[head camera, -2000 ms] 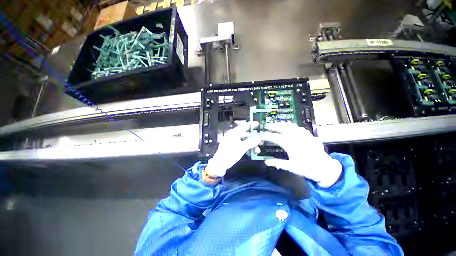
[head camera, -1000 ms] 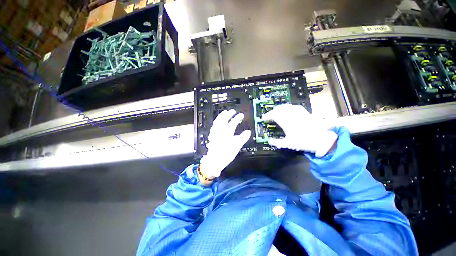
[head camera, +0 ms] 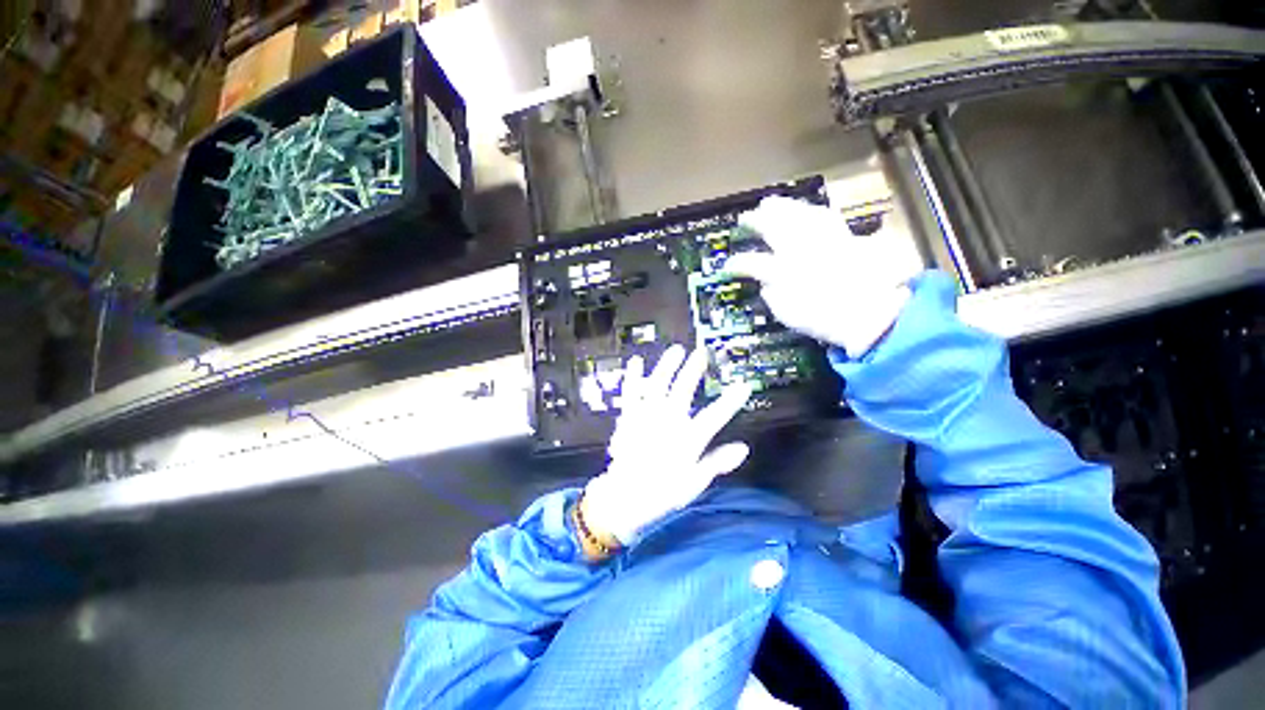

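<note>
A black solder carrier point(head camera: 555, 312) with white lettering rests across the conveyor rails. A green circuit board point(head camera: 756, 364) with yellow parts lies in its right half; the left half shows pale cut-outs and no board. My left hand point(head camera: 663, 441), in a white glove, is over the carrier's lower middle, fingers spread, fingertips by the board's lower left edge. My right hand point(head camera: 830, 275), also white-gloved, is over the board's upper right, with fingers bent down onto it. The right hand hides part of the board and carrier. Whether its fingertips grip anything cannot be told.
A deep black bin point(head camera: 298, 264) full of green strips point(head camera: 316, 174) stands beyond the conveyor at upper left. Silver rails point(head camera: 402, 402) run left and right. Dark perforated plates point(head camera: 1138, 430) lie low at right. A thin blue cord crosses at left. Cartons point(head camera: 261, 70) are behind the bin.
My right hand has moved up to the board's upper part, and my left hand down and right to its lower edge. The view has shifted; the populated carrier at far right is no longer in view.
</note>
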